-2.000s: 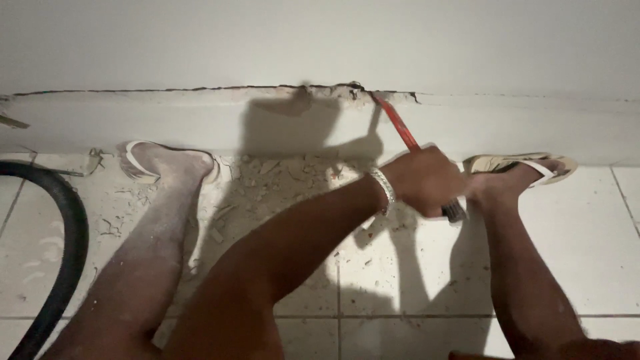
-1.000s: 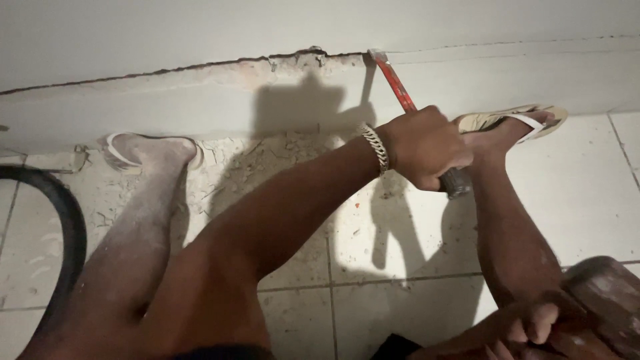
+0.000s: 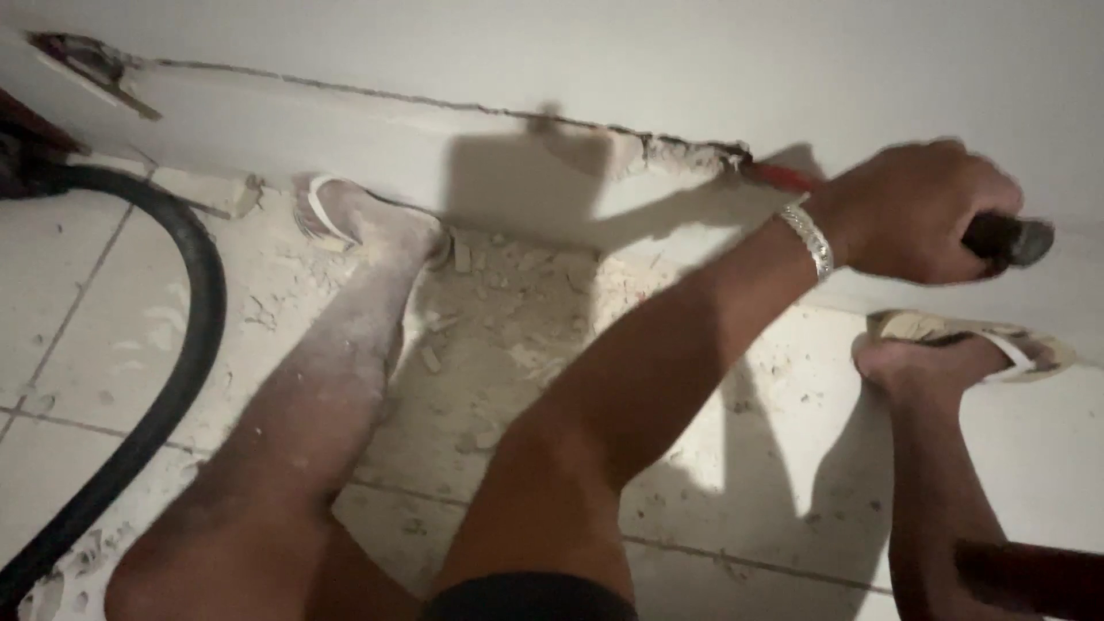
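Note:
My left hand (image 3: 923,216), with a pale bracelet at the wrist, is closed around the dark grip of a red-shafted tool (image 3: 783,176), which looks like a chisel. Its far end meets the broken edge of a long crack (image 3: 345,88) in the pale wall; the tip cannot be made out. Chipped plaster (image 3: 681,155) shows just left of it. My right hand is out of view. A dark reddish-brown bar (image 3: 1031,573), perhaps a tool's handle, enters at the bottom right, blurred.
Rubble (image 3: 492,272) and dust lie on the floor tiles (image 3: 78,345) between my sandalled feet (image 3: 371,216). A thick black hose (image 3: 203,276) curves along the left. Near the upper left, a hole (image 3: 82,56) opens in the wall, and a broken strip (image 3: 203,191) rests below.
The tool's grip has swung up and to the right, so the tool lies flatter along the wall. My right hand, seen lower right one second ago, has left the view. The view has shifted.

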